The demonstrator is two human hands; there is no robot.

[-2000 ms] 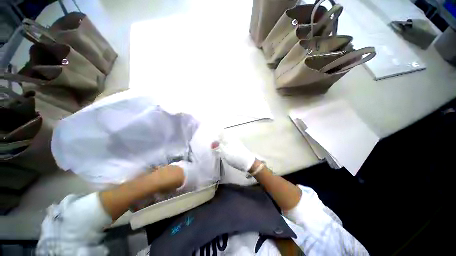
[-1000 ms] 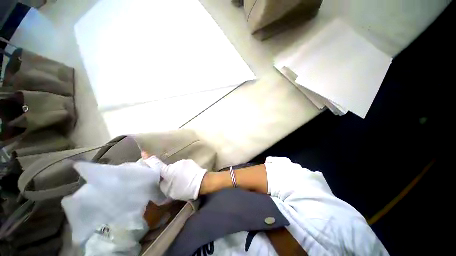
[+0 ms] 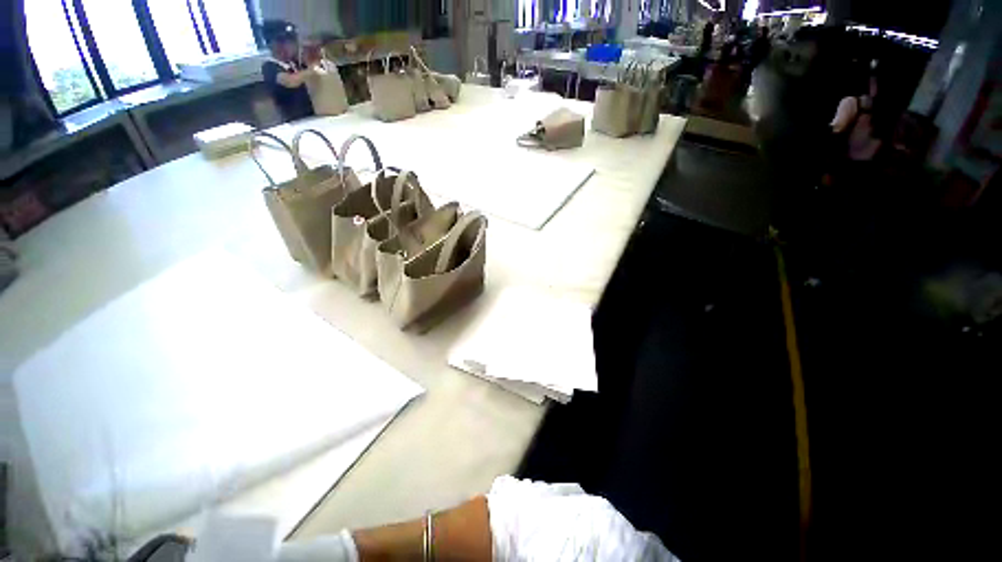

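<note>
My right hand (image 3: pixel 319 548), in a white glove, shows only in part at the bottom edge; its fingers are cut off or hidden, so its grip cannot be told. My left hand is out of the picture. A piece of white paper (image 3: pixel 236 538) is beside the right glove, next to a dark curved strap or rim (image 3: pixel 163 549), both cut off by the edge. The large white tissue stack (image 3: pixel 209 395) lies flat at the left front. A smaller white paper pad (image 3: pixel 533 340) lies fanned near the table's right edge.
Several taupe tote bags (image 3: pixel 434 285) stand upright beyond the stack. A flat white pack (image 3: pixel 516 187) and a tipped bag (image 3: pixel 560 130) lie farther back. More bags (image 3: pixel 626 108) stand at the far edge. A person (image 3: pixel 288 77) is behind the table, another (image 3: pixel 857 121) far right.
The view has swung up and to the right, showing the far table and room. My left hand and most of the front bag have left the picture; my right hand is now at the bottom edge.
</note>
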